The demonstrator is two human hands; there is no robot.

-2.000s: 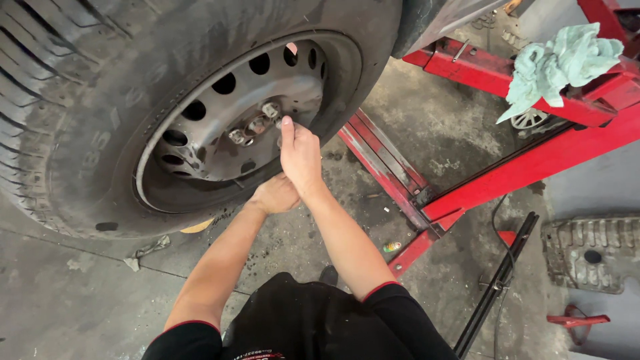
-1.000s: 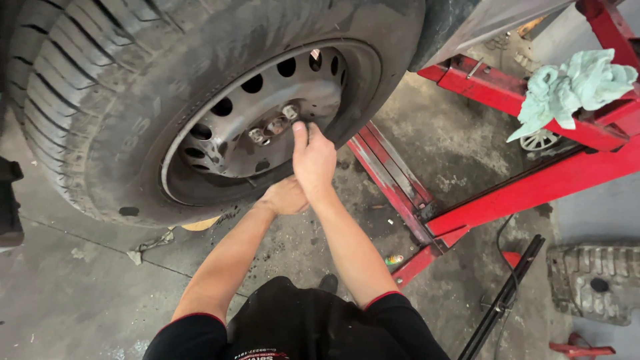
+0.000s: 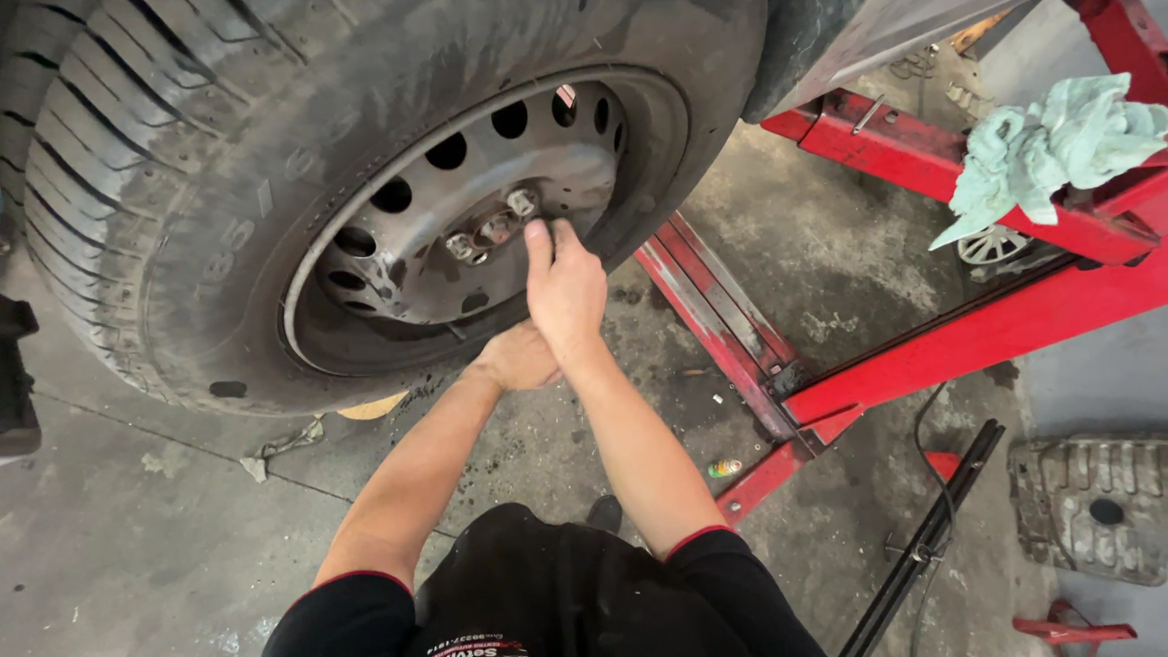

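A car wheel with a steel rim and a dirty black tyre fills the upper left. Wheel bolts show around its hub. Just below the hub, my right hand has its fingers curled and its thumb up near one bolt; whether it holds something small is hidden. My left hand is closed at the tyre's lower edge, close against the right wrist, its fingertips and palm out of sight.
Red lift arms and a red lift post stand to the right, with a pale green cloth on one arm. A metal tank-like part and black bars lie at the lower right. A small can is on the floor.
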